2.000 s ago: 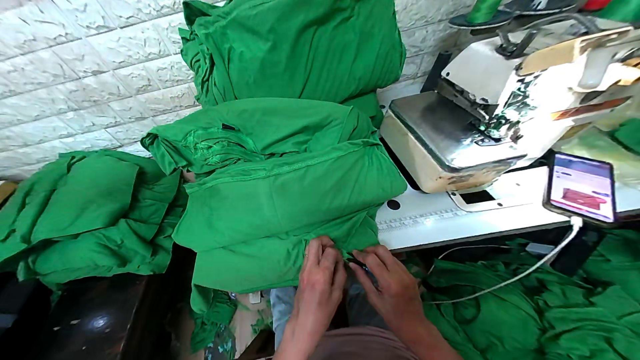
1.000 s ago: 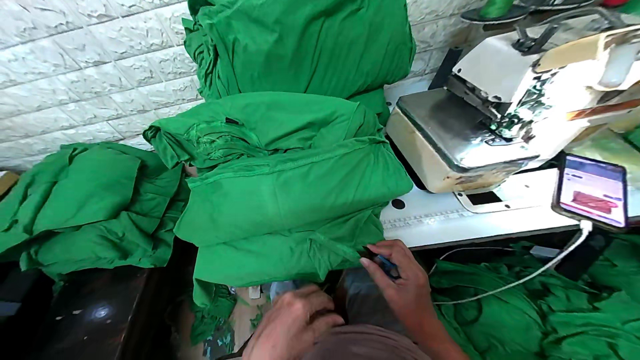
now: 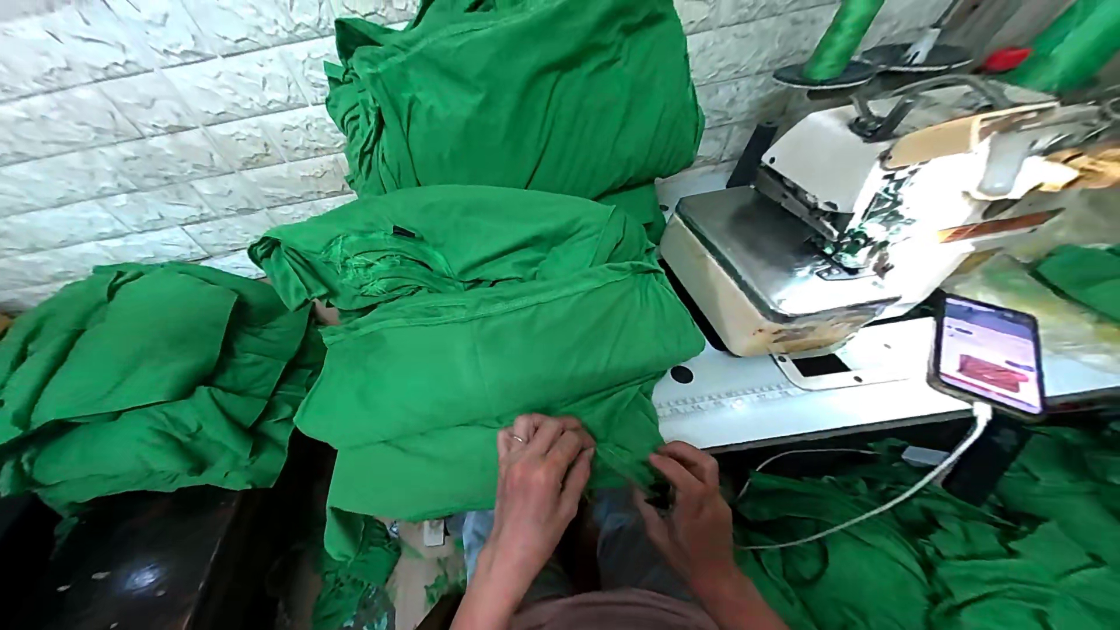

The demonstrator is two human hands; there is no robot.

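Observation:
Green fabric garments [image 3: 490, 350] lie folded over one another in front of me, their near edge hanging toward my lap. My left hand [image 3: 544, 464] rests on the near layer with its fingers bent down onto the cloth; whether it pinches the cloth is hard to tell. My right hand [image 3: 691, 503] is at the near right corner of the same cloth, thumb and fingertips close together around a small dark tool, mostly hidden, which touches the fabric edge. A ring shows on a left finger.
An overlock sewing machine [image 3: 814, 227] stands at the right on a white table [image 3: 744, 411]. A phone [image 3: 989, 354] with a white cable leans at its right. Green cloth heaps [image 3: 149, 350] lie at left, lower right and behind; a brick-patterned wall [image 3: 157, 131] is at the back.
A second ago my left hand was low by my lap, off the cloth; now it lies on the near layer. My right hand, then showing a small dark and blue tool, remains by the cloth's corner.

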